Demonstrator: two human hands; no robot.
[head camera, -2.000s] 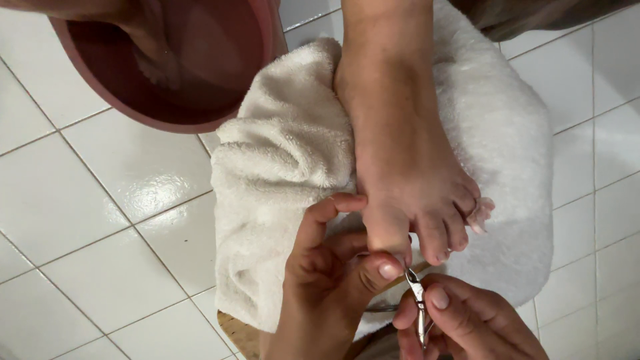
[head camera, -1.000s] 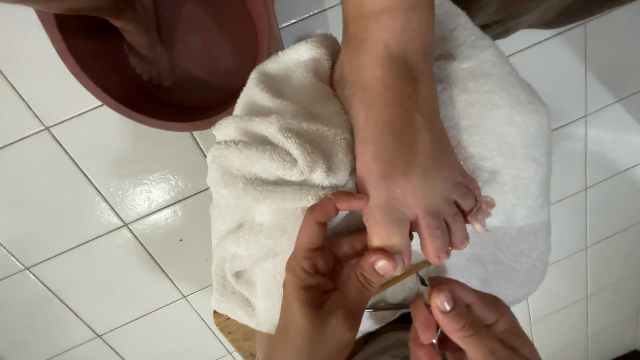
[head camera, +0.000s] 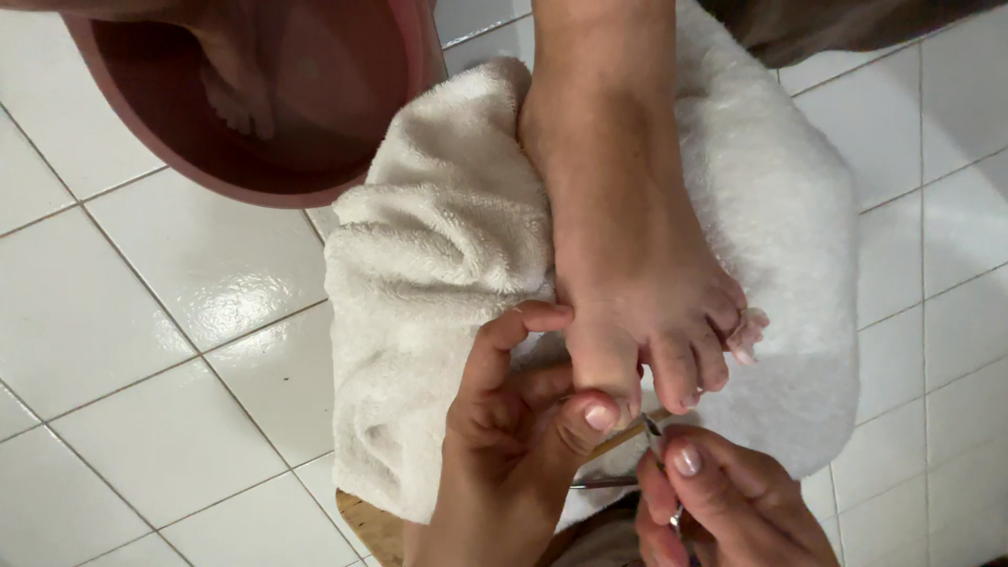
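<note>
Another person's bare foot (head camera: 622, 189) rests on a white terry towel (head camera: 449, 213). My left hand (head camera: 520, 425) grips its big toe (head camera: 602, 358), the thumb near the toe's tip and a bent finger at its side. In my right hand (head camera: 724, 488) are small metal cuticle nippers (head camera: 654, 433), their jaws close to the end of the big toe. Fingers hide much of the handles. A thin wooden stick (head camera: 618, 443) and a metal rod-like tool (head camera: 605, 483) lie below the toe, partly covered by my hands. A pinkish-white wad (head camera: 748, 335) sits by the smallest toe.
At the upper left, a dark pink basin (head camera: 236, 193) holds water and the person's other foot (head camera: 236, 94). A wooden edge (head camera: 366, 528) shows beneath the towel. White floor tiles (head camera: 142, 433) surround the setup. Dark cloth (head camera: 827, 24) hangs at the upper right.
My right hand dropped slightly away from the big toe, then came back, so the nippers' jaws are again near its tip. My left hand stays on the toe.
</note>
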